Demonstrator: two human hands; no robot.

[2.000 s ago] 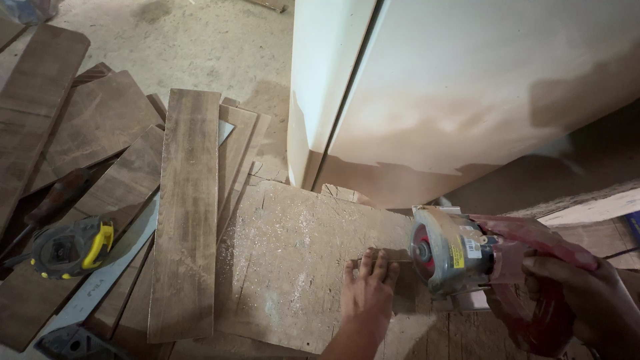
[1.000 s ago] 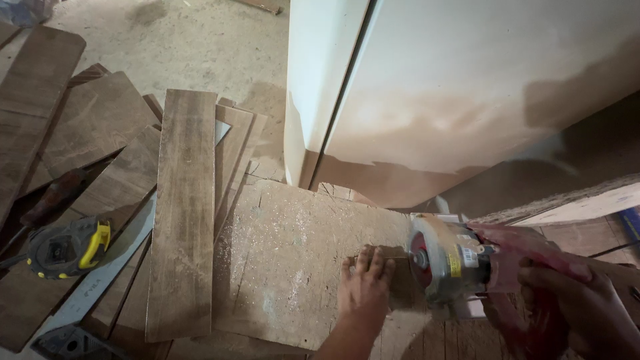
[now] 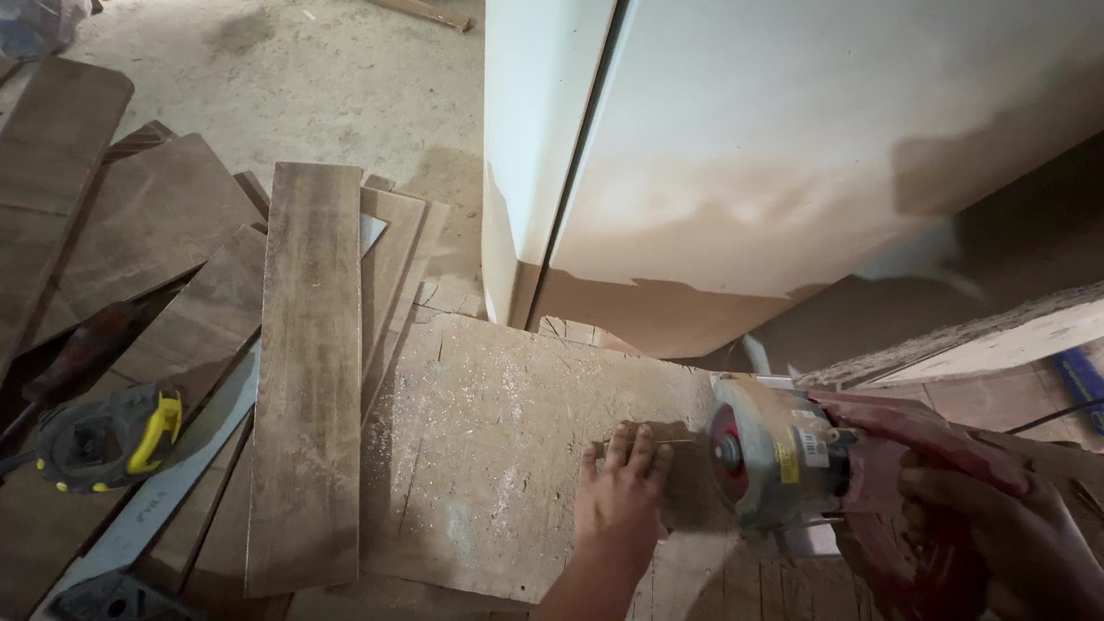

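My right hand (image 3: 992, 526) is closed around the red handle of a circular saw (image 3: 776, 457), at the lower right. The saw's grey guard and red disc face left. My left hand (image 3: 623, 492) lies palm down, fingers spread, on a small brown plank piece (image 3: 686, 492) that reaches to the saw's guard. Under it is a worn wooden board (image 3: 483, 431) sprinkled with pale dust and chips. The cutting edge of the blade is hidden by the guard.
Left of the board lie a long brown plank (image 3: 306, 371), a stack of planks (image 3: 164, 216), a black and yellow tape measure (image 3: 108, 440), a metal square (image 3: 164, 492) and a screwdriver (image 3: 86, 349). A pale upright panel (image 3: 707, 155) stands behind the board.
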